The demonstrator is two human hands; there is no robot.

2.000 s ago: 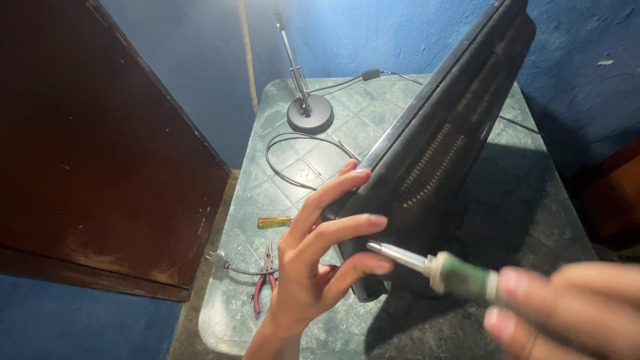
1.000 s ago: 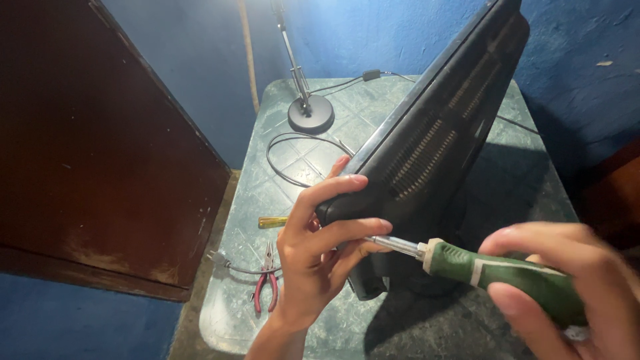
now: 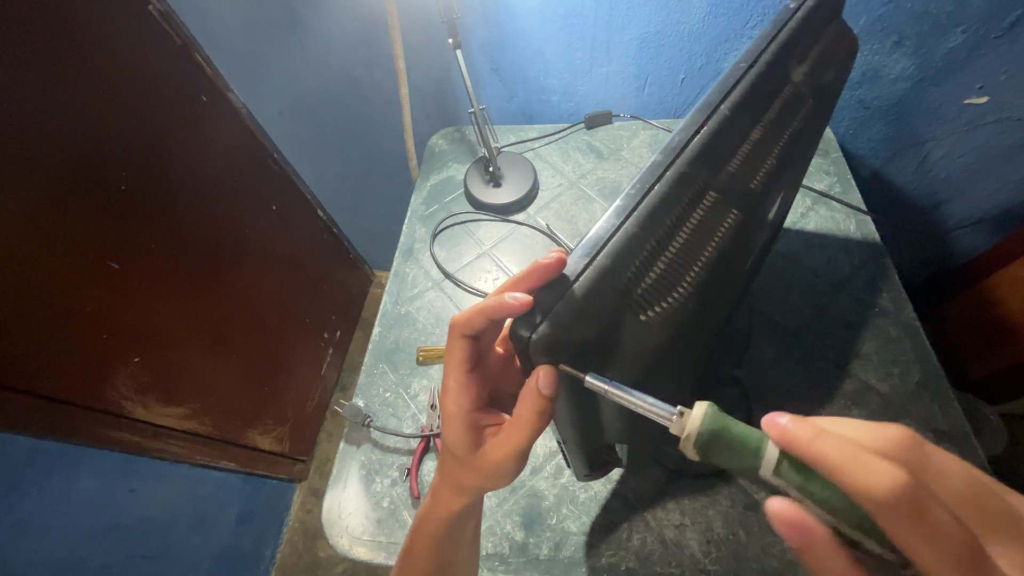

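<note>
A black plastic monitor or TV housing [image 3: 680,240] with slotted vents stands tilted on the table. My left hand [image 3: 500,384] grips its lower left corner, fingers on the front edge and thumb near the screwdriver's tip. In my right hand [image 3: 888,488] is a screwdriver [image 3: 728,440] with a green and white handle and a metal shaft. Its tip meets the back of the housing beside my left thumb; the exact contact spot is partly hidden. Left of my left hand lie red-handled needle-nose pliers [image 3: 420,464] and a yellow handle [image 3: 430,355], its other end hidden behind the hand.
A desk lamp's round black base [image 3: 502,182] stands at the back of the green table [image 3: 360,512]. A looped black cable [image 3: 436,240], an inline switch [image 3: 598,120] and a power plug [image 3: 352,413] lie on the table. A brown door [image 3: 160,240] is at left, blue walls behind.
My right hand has shifted its hold on the screwdriver handle. More of the green handle shows than two seconds ago. My left hand stays at the corner of the housing.
</note>
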